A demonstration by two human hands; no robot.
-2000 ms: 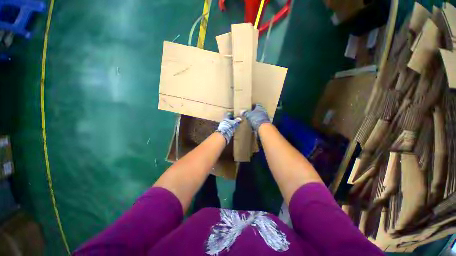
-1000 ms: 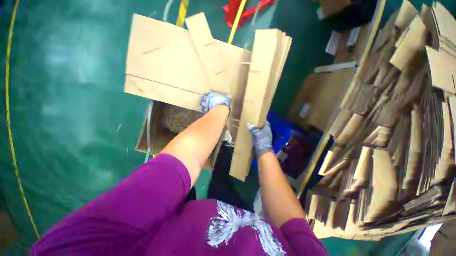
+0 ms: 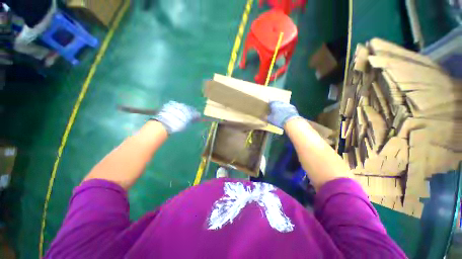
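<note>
My left hand (image 3: 176,116), in a grey-white glove, is closed around a thin, blurred cardboard strip (image 3: 138,110) seen nearly edge-on, left of the box. My right hand (image 3: 282,113), gloved too, grips the right part of a tan cardboard strip (image 3: 235,97); whether it is one strip or a bundle cannot be told. This strip lies slantwise above pale flat cardboard (image 3: 223,112) at the far side of an open carton (image 3: 237,147). The carton is brown and dark inside, with a thin yellow piece at its right. My fingers hide the gripped edges.
A red stool (image 3: 273,31) stands beyond the carton, with another red item behind it. A large heap of cardboard strips (image 3: 387,116) lies at the right. A blue stool (image 3: 68,38) and a brown carton (image 3: 99,9) are at the upper left. Yellow lines cross the green floor.
The view has shifted, showing the whole red stool. My left hand has moved away to the left, now with a thin strip. The upright bundle at my right hand no longer shows; a slanting strip is there.
</note>
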